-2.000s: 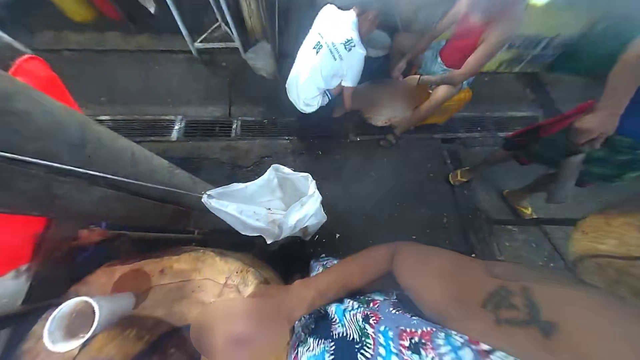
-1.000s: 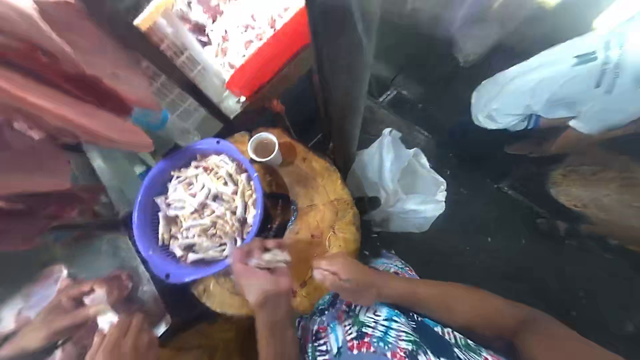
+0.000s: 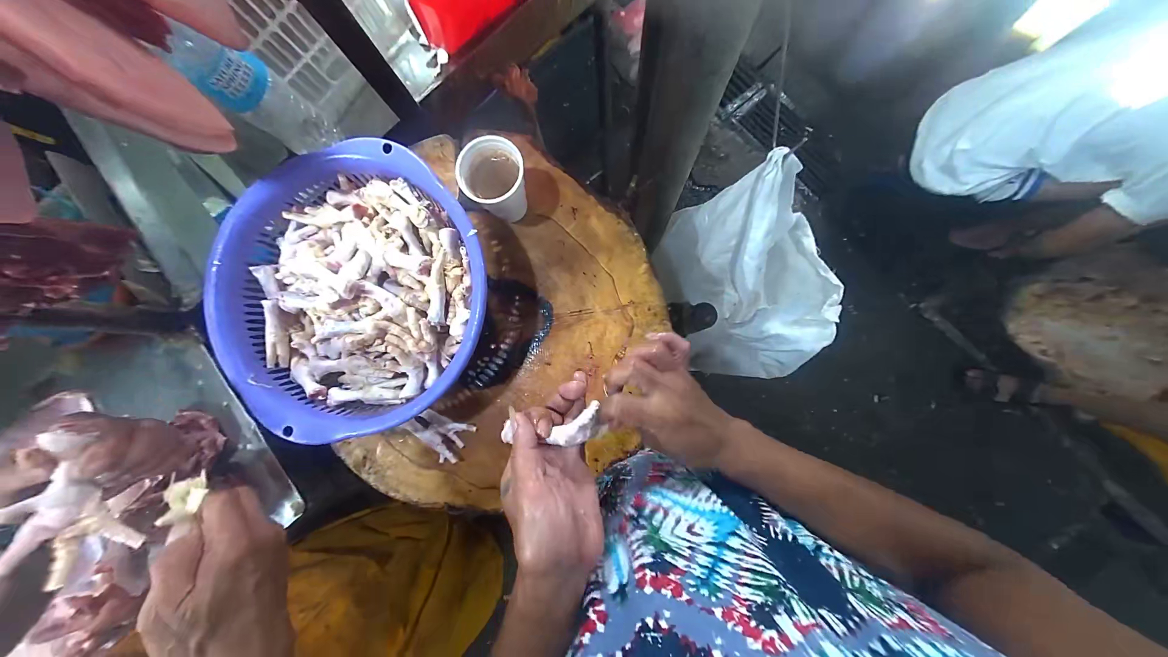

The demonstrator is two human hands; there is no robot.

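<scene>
My left hand (image 3: 552,488), palm up over the round wooden chopping block (image 3: 593,274), holds a pale chicken foot (image 3: 570,429) between thumb and fingers. My right hand (image 3: 662,401) has its curled fingers on the foot's right end, which they partly hide. Left of my hands, a purple plastic colander (image 3: 242,374) full of chicken feet (image 3: 365,292) overhangs the block. Another chicken foot (image 3: 440,433) lies on the wood by the colander's lower rim. A white cup (image 3: 511,201) with brown liquid stands at the block's far edge.
A co-worker's hand (image 3: 224,575) holds a chicken piece over a metal tray (image 3: 265,447) at lower left. Raw meat (image 3: 100,73) hangs at upper left beside a plastic bottle (image 3: 237,82). A white sack (image 3: 757,274) hangs right of the block, near a dark post (image 3: 689,91). Another person crouches at upper right.
The view has swung from the walkway to the chopping block. Since one second ago, my left hand has turned palm up, and my right hand has come to the foot it holds.
</scene>
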